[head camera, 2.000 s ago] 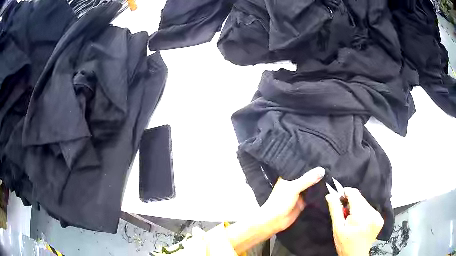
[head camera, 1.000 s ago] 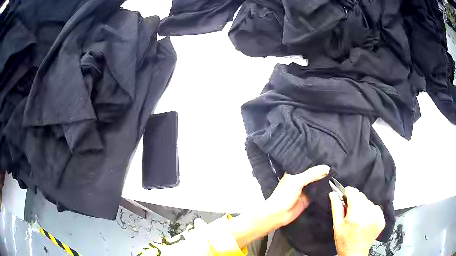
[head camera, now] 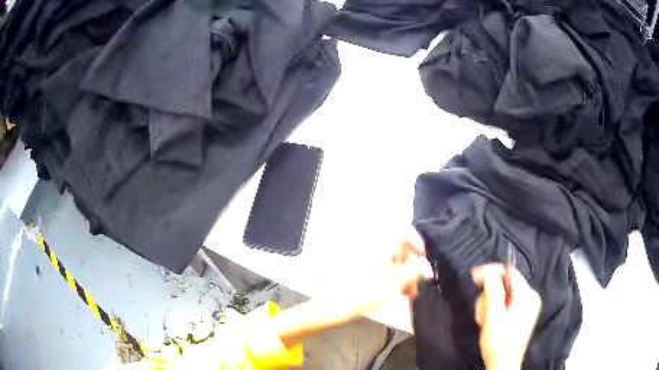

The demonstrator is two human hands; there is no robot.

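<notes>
Dark shorts (head camera: 538,260) lie at the lower right of the white tabletop, their gathered waistband (head camera: 462,235) on the left side. My left hand (head camera: 410,266) is blurred at the left edge of the shorts, just below the waistband; whether its fingers grip the cloth I cannot tell. My right hand (head camera: 506,311) lies over the lower part of the shorts, closed around thread snips (head camera: 510,264). The thin blades point up from the fingers, with red showing at the grip. The palm side of my right hand is hidden.
A large heap of dark garments (head camera: 166,130) fills the left, and another heap (head camera: 549,79) lies at the upper right. A black smartphone (head camera: 284,199) lies between them on the white tabletop (head camera: 368,137). Yellow-black tape (head camera: 76,289) and thread scraps mark the grey floor.
The view has turned, so the table's things appear shifted right. My left hand has moved away from the snips to the garment's left edge. The snips now point up instead of towards my left thumb.
</notes>
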